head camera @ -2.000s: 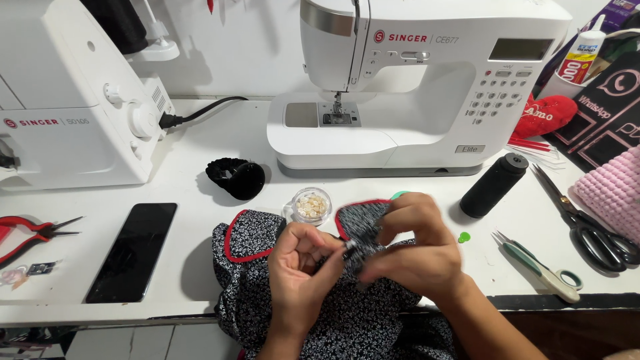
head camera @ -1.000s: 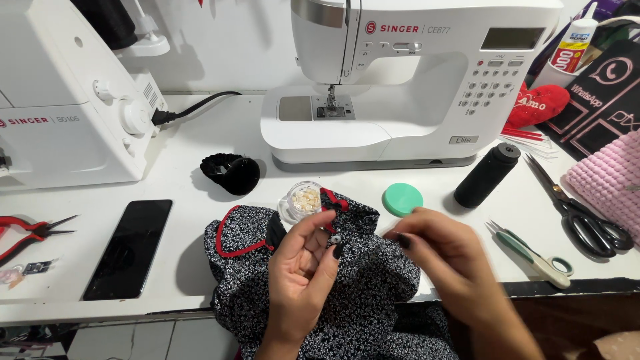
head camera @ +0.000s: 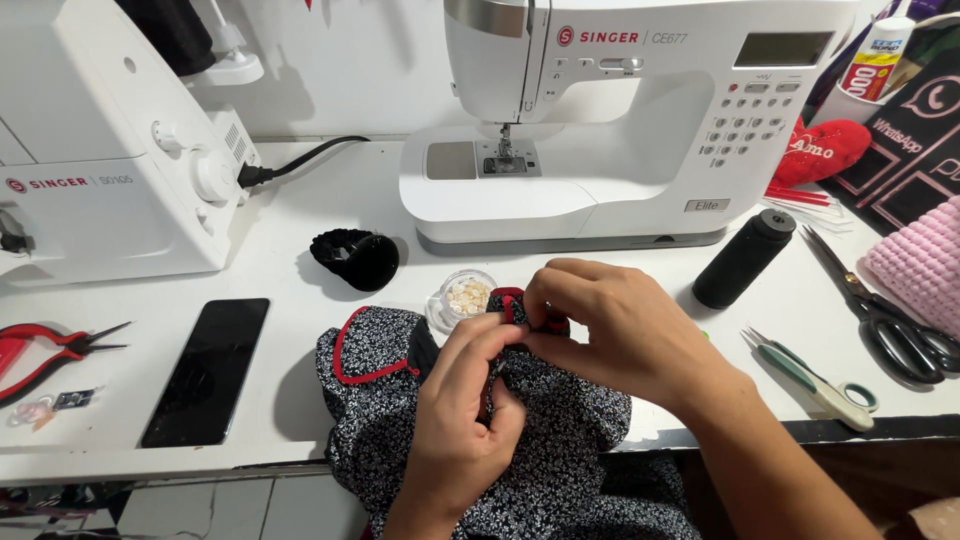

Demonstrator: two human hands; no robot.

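Note:
A black-and-white floral garment with red piping drapes over the table's front edge. My left hand pinches its red-trimmed edge, fingertips meeting those of my right hand. The right fingers are closed on the same folded bit of cloth; whether a needle or thread is between them cannot be seen. Just behind the hands stands a small clear jar of pale buttons or beads. A black velvet wrist pincushion lies behind and left of the jar.
Behind stands a white Singer sewing machine, with a second machine at left. A phone and red-handled pliers lie left. A black thread spool, thread snips and black scissors lie right.
My right hand has come in from the right to meet my left hand at the cloth. The green lid seen one second ago is now mostly hidden behind the right hand.

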